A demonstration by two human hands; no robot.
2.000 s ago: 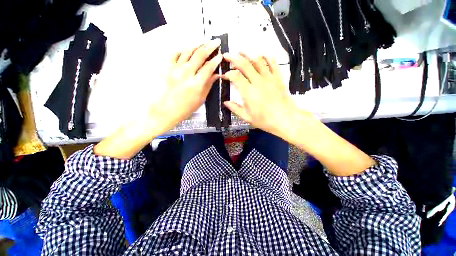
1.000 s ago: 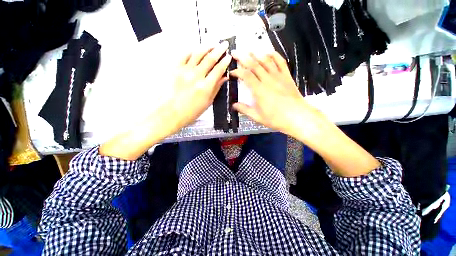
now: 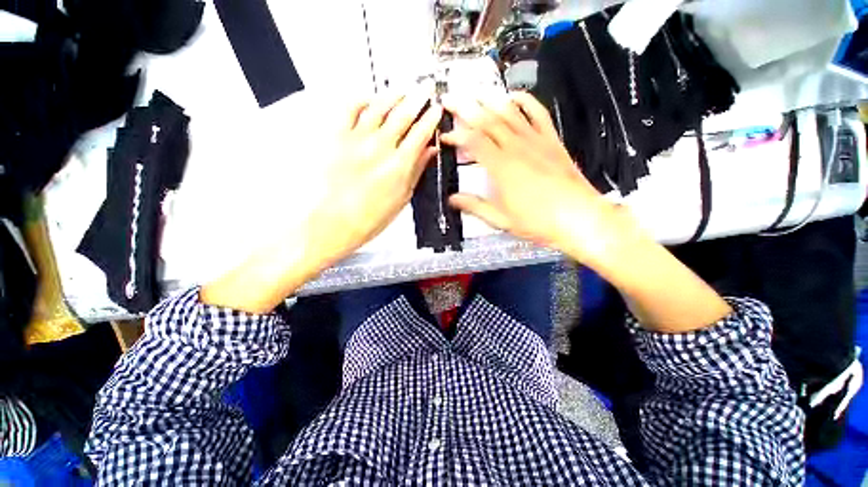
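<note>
A black fabric piece with a silver zipper (image 3: 439, 204) lies upright on the white table between my hands, its upper end at the presser foot (image 3: 441, 84). My left hand (image 3: 366, 176) lies flat along its left side, fingertips near the foot. My right hand (image 3: 519, 166) rests along its right side, fingers spread and partly blurred. Both hands press on the piece at its upper part; whether any finger pinches it is hidden. The needle is too small to make out.
Sewn zipper pieces (image 3: 139, 204) are stacked at the left. A plain black strip (image 3: 260, 52) lies at upper left. A zipper bunch (image 3: 628, 105) fans out at right. Dark fabric (image 3: 86, 86) heaps at far left. The ruler strip (image 3: 381, 270) runs along the front edge.
The zipper piece and both hands now sit closer to the machine's foot. More of the machine head shows at the top, and the view has shifted slightly.
</note>
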